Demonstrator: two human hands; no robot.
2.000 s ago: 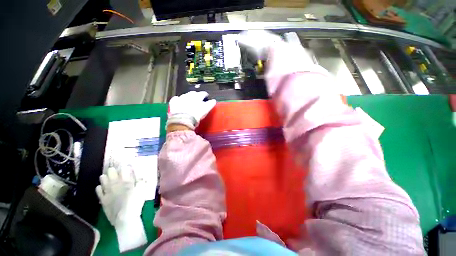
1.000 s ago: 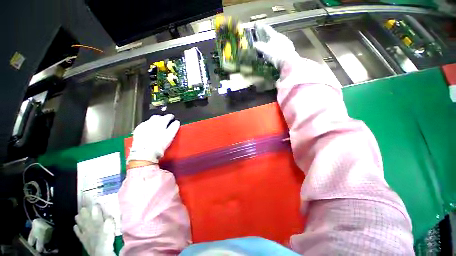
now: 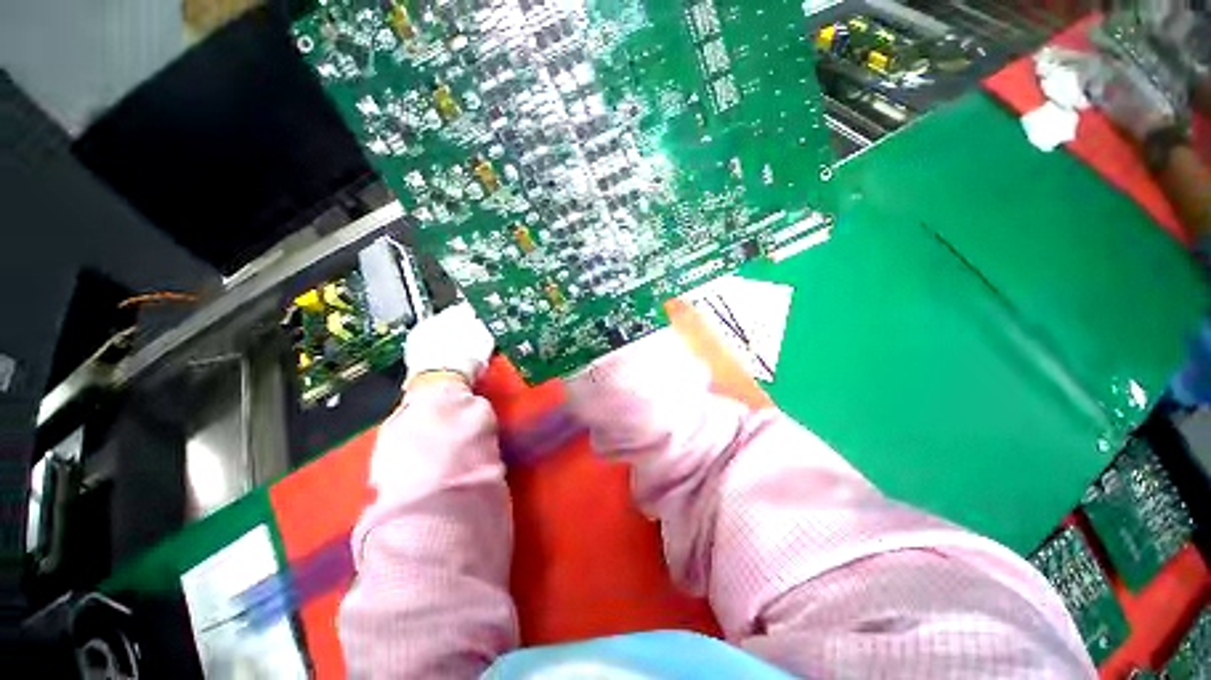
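Observation:
A large green circuit board is held up close to the camera at the top centre, its side with silver joints towards me. My left hand, in a white glove, is at the board's lower left edge and seems to grip it; its fingers are partly hidden. My right sleeve reaches the board's lower edge, but the right hand itself does not show and seems to be behind the board. The red mat lies below my arms, with purple tubes across it, blurred and partly covered.
Another board with yellow parts sits on the conveyor at left; one more is on the line at upper right. Green boards lie in a red-lined tray at lower right. Another person's gloved hand is at upper right. White paper lies at lower left.
The board that my right hand held over the conveyor is now close to me, joint side showing. My left hand has gone from the mat's edge to the board. The view has turned right.

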